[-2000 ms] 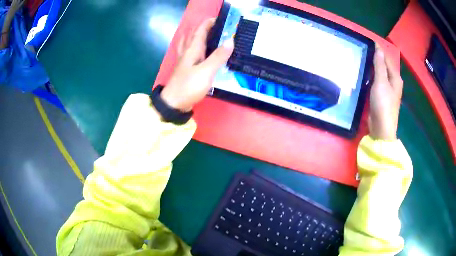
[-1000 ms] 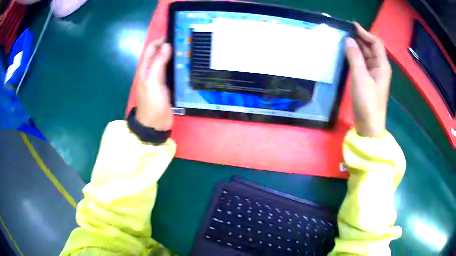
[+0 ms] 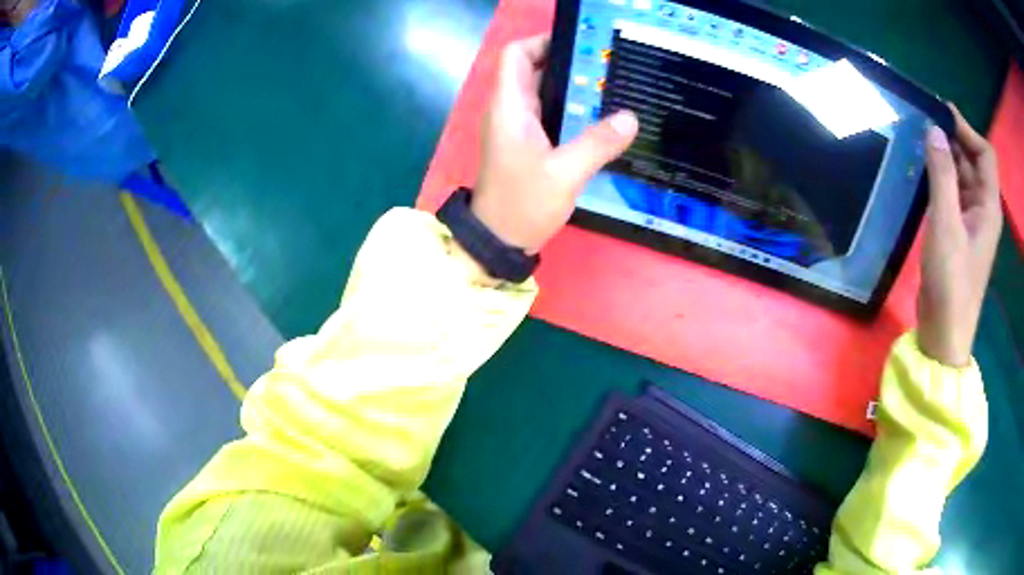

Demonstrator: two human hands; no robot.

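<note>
A black-bordered tablet (image 3: 719, 146) with a lit screen is held tilted over a red foam pad (image 3: 696, 320). The screen shows a dark command window with rows of small text over blue wallpaper, and a bright white reflection or patch at upper right. My left hand (image 3: 533, 152), with a black wrist band, grips the tablet's left edge, its thumb over the screen. My right hand (image 3: 960, 230) holds the right edge, fingers behind. A detachable keyboard (image 3: 685, 494) lies separate below the pad, its lower part cut off by the frame.
The green bench (image 3: 326, 169) lies under everything. Blue cloth (image 3: 67, 101) hangs at the upper left, beside a blue and white item with a thin white cable. A grey floor (image 3: 101, 371) with yellow lines shows at left. Another red pad (image 3: 1008, 146) shows at the right edge.
The white on-screen window is gone and the dark window shows fully. The view has shifted, with the tablet now further right and tilted. My left thumb has moved onto the screen.
</note>
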